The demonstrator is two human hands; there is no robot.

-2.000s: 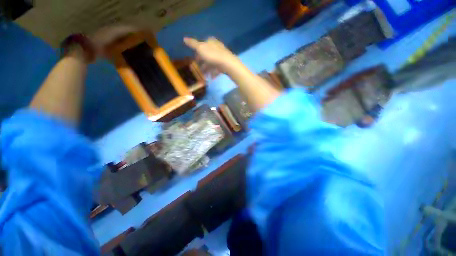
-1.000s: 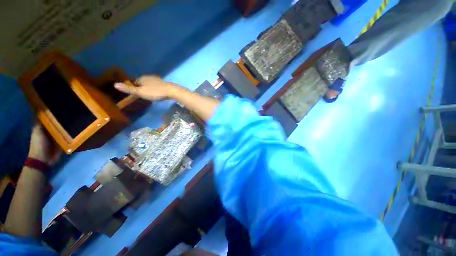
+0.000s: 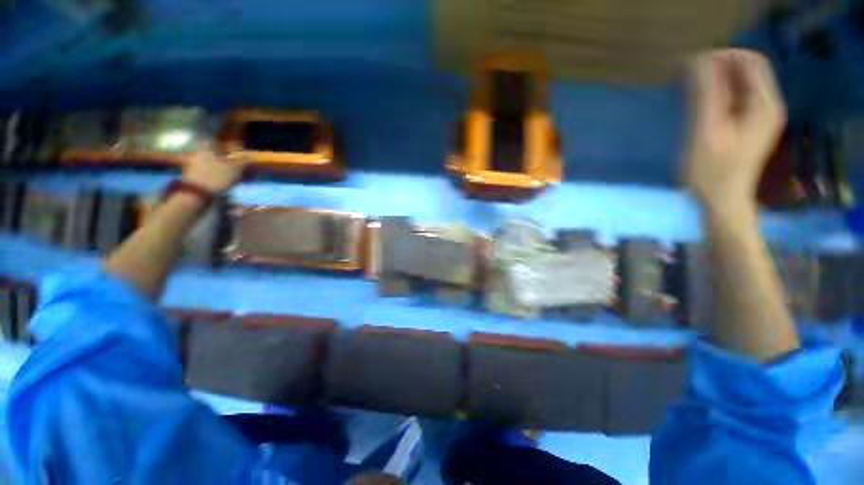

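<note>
The view is blurred. An orange frame-like fixture (image 3: 277,159) with a dark window lies lengthwise across the view at upper left. My left hand (image 3: 213,170) is at its left end, fingers at the lower left corner; whether they grip it cannot be seen. A second orange fixture (image 3: 507,178) with a narrow dark window is at upper centre, its long side pointing away from me, with neither hand on it. My right hand (image 3: 731,128) is raised at upper right, fingers loosely curled, with nothing visible in it.
Dark grey blocks (image 3: 396,365) form a near row; a farther row includes a silvery wrapped stack (image 3: 559,277). Brown cardboard (image 3: 606,38) lies at the top. More stacks (image 3: 161,133) are at far left, on the blue floor (image 3: 407,194).
The view has turned, so the rows now run level. An orange fixture stands alone at upper centre. My left hand is at another fixture on the left; my right hand is away from the fixtures.
</note>
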